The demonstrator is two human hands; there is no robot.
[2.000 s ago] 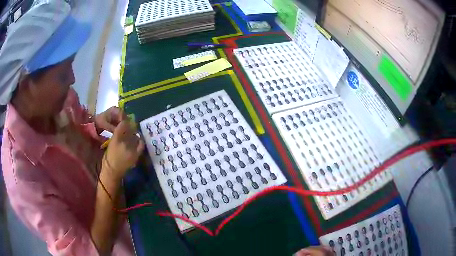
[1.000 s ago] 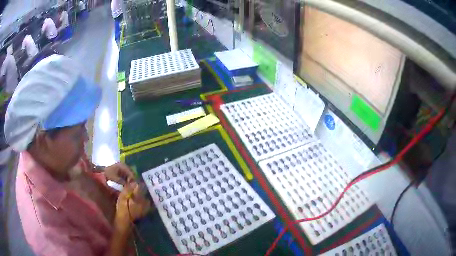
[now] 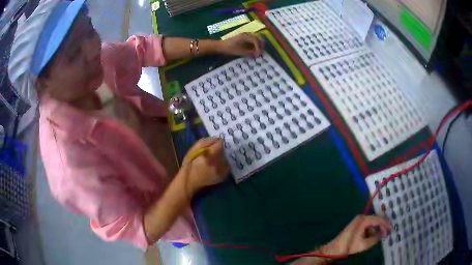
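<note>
My left hand (image 3: 362, 234) reaches in from the bottom at the lower right. Its fingertips are bent together at the left edge of a white parts tray (image 3: 420, 164) with rows of small dark components (image 3: 410, 215). A dark spot shows between the fingers; I cannot tell whether they hold a part. A red test lead (image 3: 401, 172) crosses this tray and comes down near my hand. More red wire (image 3: 303, 255) runs beside my wrist. My right hand is out of the picture.
A seated person (image 3: 111, 134) in pink has one hand at the far edge of another tray (image 3: 278, 155) and a yellow probe (image 3: 196, 153) in the other. Two trays (image 3: 368, 155) lie beyond the red tape. A monitor (image 3: 440, 10) stands at the upper right.
The view has swung down and tilted. My left hand has come in at the lower right. The seated person's hands have moved apart, one to each side of the middle tray.
</note>
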